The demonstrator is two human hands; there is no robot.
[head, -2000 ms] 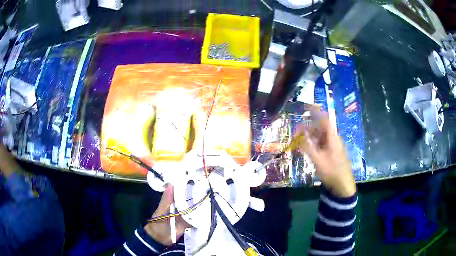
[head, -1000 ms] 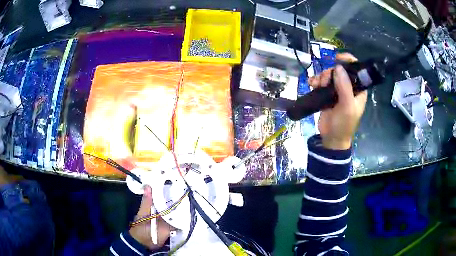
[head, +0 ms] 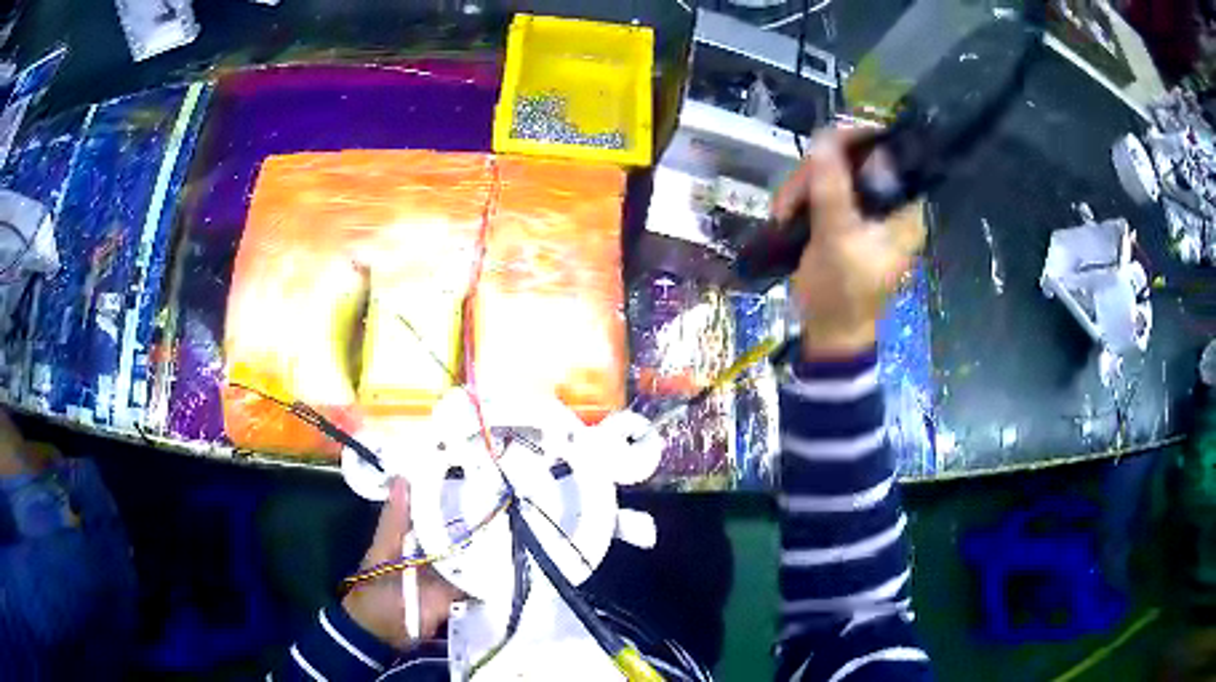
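My left hand (head: 387, 586) holds the white plastic housing (head: 447, 533) from below and behind at the bench edge; its fingers are partly hidden. Red, yellow and black wires come out of the housing's centre, and a thicker black sleeved cable (head: 567, 593) runs down. Leads with yellow ends stick out from both side lobes. My right hand (head: 854, 247) is closed on the black electric screwdriver (head: 920, 147), over the silver-white box (head: 680, 187) that looks like a screw feeder. The screwdriver is blurred and its tip cannot be made out.
The orange pad (head: 560, 267) lies behind the housing. The yellow screw tray (head: 507, 93) with small silver screws stands behind it. White housings (head: 1100, 280) lie at the right and others at the far left. Part of another person (head: 67, 560) shows at the lower left.
My right hand was empty and blurred two seconds ago; it then took hold of the screwdriver and has since moved slightly left. The housing stays in my left hand.
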